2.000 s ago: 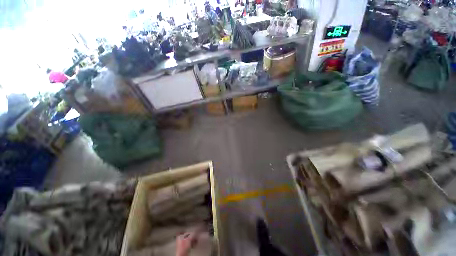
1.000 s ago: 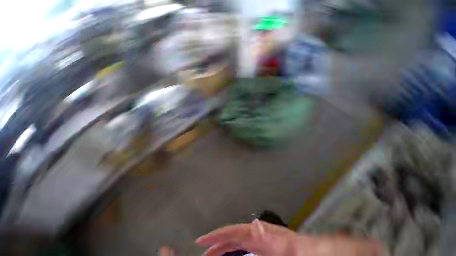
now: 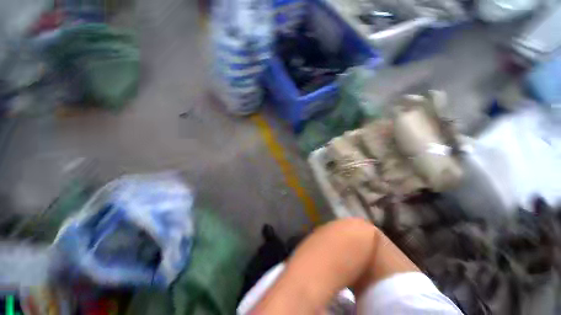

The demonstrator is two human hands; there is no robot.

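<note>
My bent bare arm with a white sleeve, probably the right, shows at the bottom centre. Its hand is cut off by the lower edge. My left hand is not in view. Right of the arm, a pale-rimmed bin (image 3: 324, 178) holds beige rolled bundles (image 3: 424, 144), some tied. Dark brown and grey cut pieces (image 3: 486, 246) lie heaped in front of them at the right. The frame is blurred, so I cannot tell finer detail.
A blue crate (image 3: 295, 104) with dark contents stands beyond the bin, beside a blue-white striped sack (image 3: 243, 55). An open blue-white sack (image 3: 132, 227) and green sack (image 3: 215, 264) stand lower left. A yellow line (image 3: 286, 166) crosses the floor.
The view has swung right, bringing the blue crate and striped sack nearer the centre. The hand seen low in the picture has left view; a bent arm shows now.
</note>
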